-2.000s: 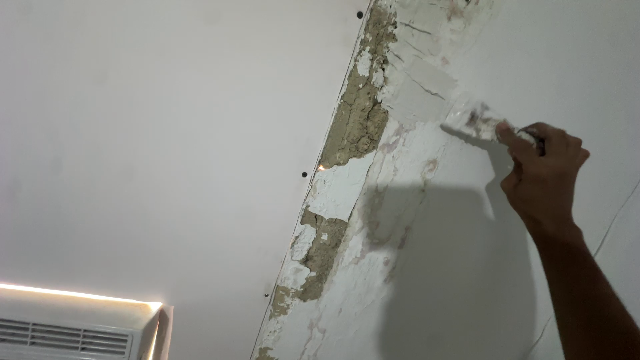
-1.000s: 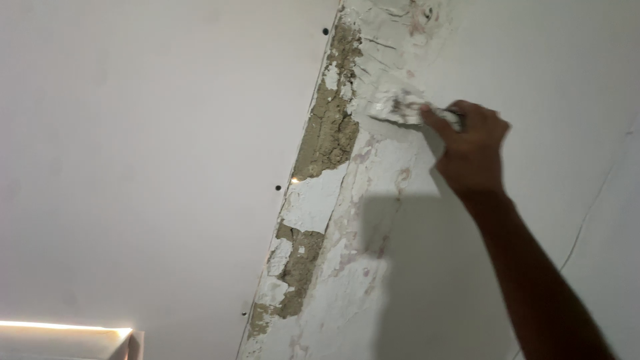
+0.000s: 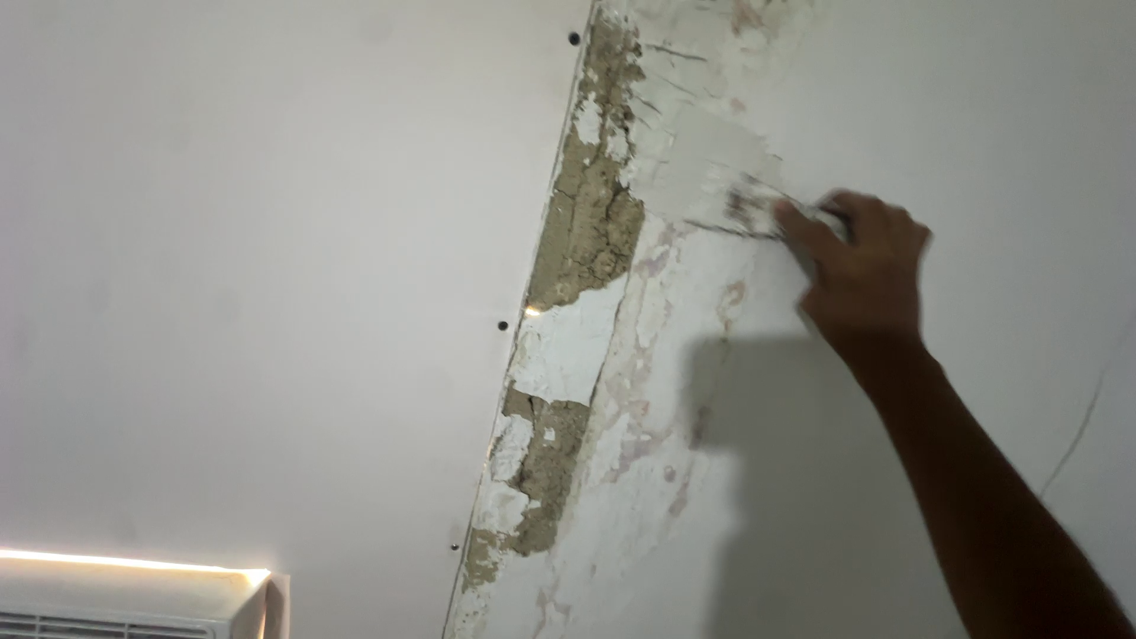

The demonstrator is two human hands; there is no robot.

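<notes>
My right hand [image 3: 870,266] reaches up from the lower right and is closed around the handle of a putty knife [image 3: 750,209]. The knife's wide blade, smeared with white and dark spots, lies against the wall [image 3: 985,160], blurred at its edges. Left of the blade is a patch of smooth grey-white filler [image 3: 701,155] with a few dark cracks above it. Beside that runs a strip of bare, crumbly brown plaster [image 3: 595,231], broken by white remnants. My left hand is out of view.
A white panel [image 3: 293,266] with dark screw holes borders the damaged strip on the left. At the lower left is a white vented unit [image 3: 124,595] with a bright line of light along its top. A shadow [image 3: 799,479] falls below my hand, and a thin crack [image 3: 1087,408] marks the right side.
The knife has moved over the filler area beside the brown strip, held in my right hand throughout. The view has shifted somewhat.
</notes>
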